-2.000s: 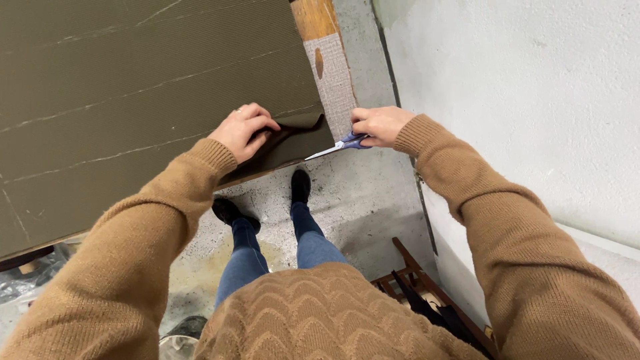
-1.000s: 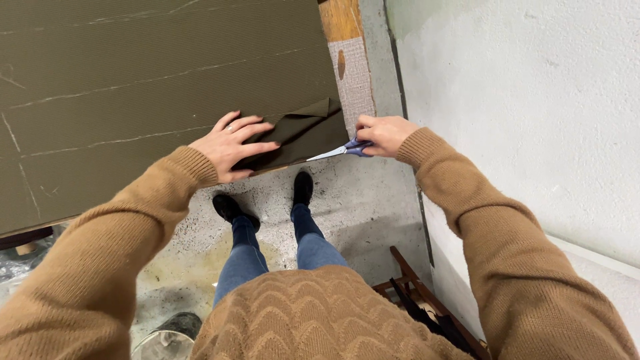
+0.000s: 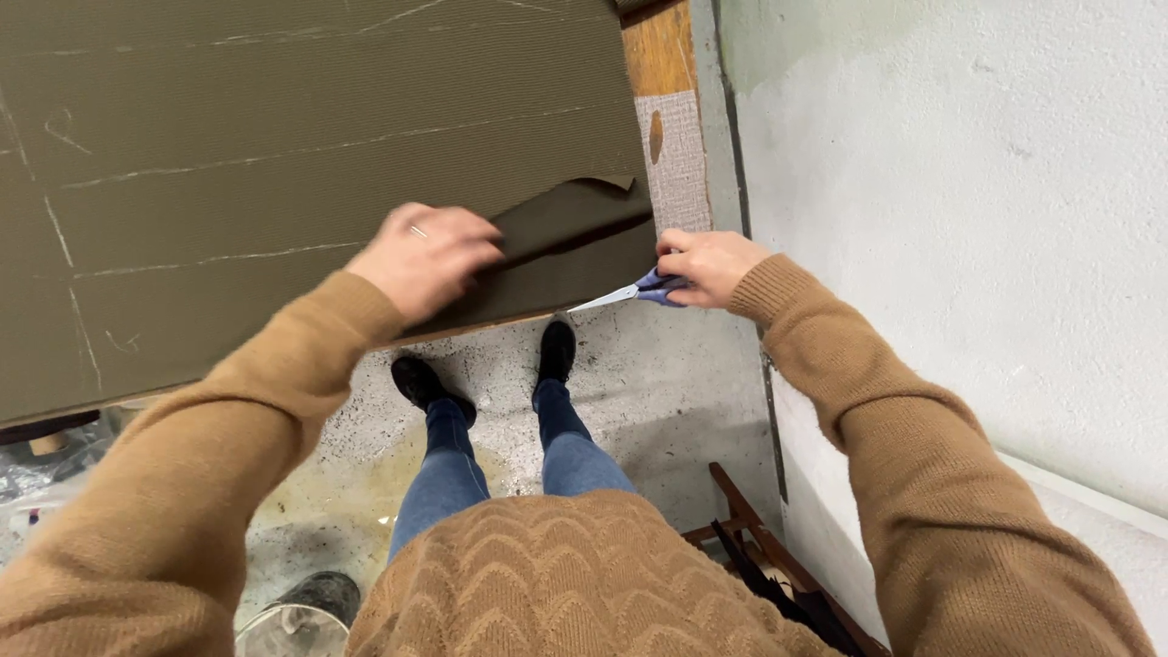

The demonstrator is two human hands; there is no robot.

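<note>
A dark olive ribbed fabric (image 3: 274, 182) with white chalk lines covers the table. Near the front right corner a flap of it (image 3: 566, 210) is turned back, its tip curled. My left hand (image 3: 433, 260) is over the fabric at the left end of that flap, blurred, fingers bent and pointing right; whether it pinches any cloth cannot be told. Scissors with blue-violet handles (image 3: 659, 287) are in my right hand (image 3: 707, 267), just off the table's right corner. Their blades (image 3: 604, 298) point left along the front edge and look closed.
Bare wood (image 3: 659, 55) and a strip of light woven material (image 3: 677, 164) show at the table's right end. A white wall (image 3: 949, 182) rises on the right. Below are a bucket (image 3: 306, 620), a brown wooden frame (image 3: 730, 497) and clear plastic (image 3: 64, 456) on the left.
Two seconds ago my left hand was at the lifted front edge of the cloth; one second ago it lay spread on the fabric. Now its fingers are bent. My right hand has kept the scissors near the corner.
</note>
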